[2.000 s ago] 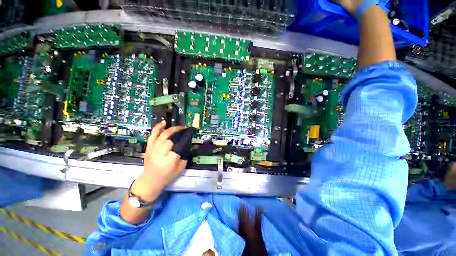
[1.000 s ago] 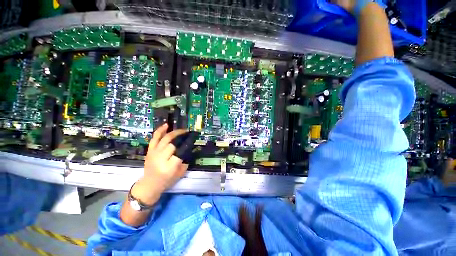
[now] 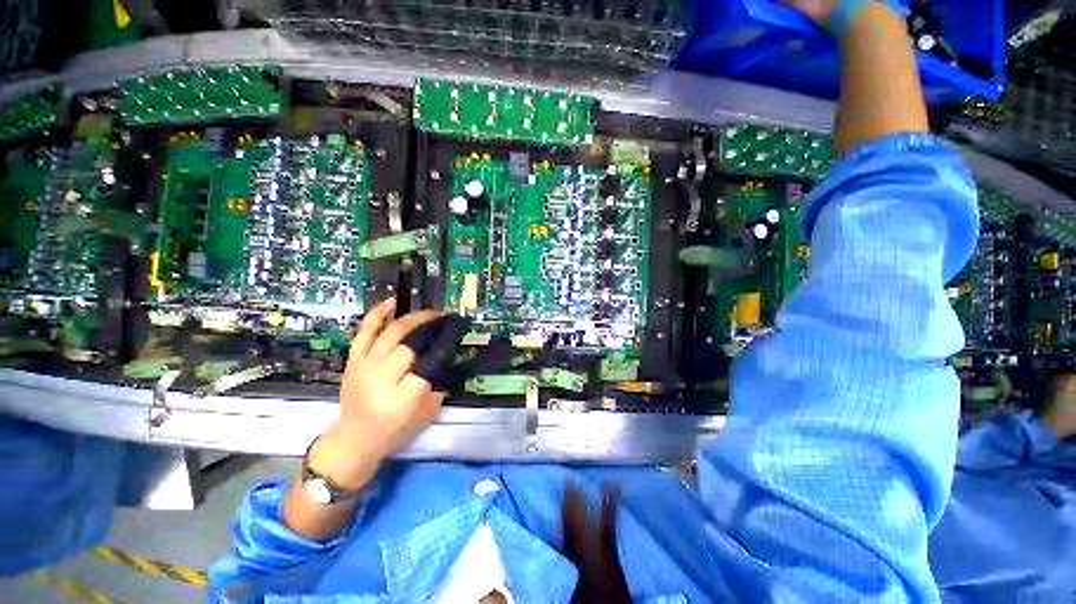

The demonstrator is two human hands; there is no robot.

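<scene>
A green circuit board [image 3: 502, 254] crowded with parts sits in a black carrier [image 3: 669, 283] before me, with two silvery-topped capacitors [image 3: 466, 197] at its upper left. My left hand [image 3: 389, 372] is at the carrier's lower left; black covers hide some fingertips, so I cannot tell whether it holds a part. My right arm reaches to the blue bin [image 3: 755, 53] at the top right. My right hand [image 3: 814, 10] is cut off by the top edge, its fingers out of sight.
More boards in carriers stand left [image 3: 301, 224] and right, partly behind my right sleeve. Narrow green boards [image 3: 505, 110] lie above them. A metal rail [image 3: 590, 437] runs along the front, clear trays [image 3: 472, 47] behind. Another person's sleeve [image 3: 1015, 507] is at the lower right.
The boards and carriers have shifted very slightly in the picture. My left hand stays at the carrier's edge, and my right hand stays at the bin, with little movement.
</scene>
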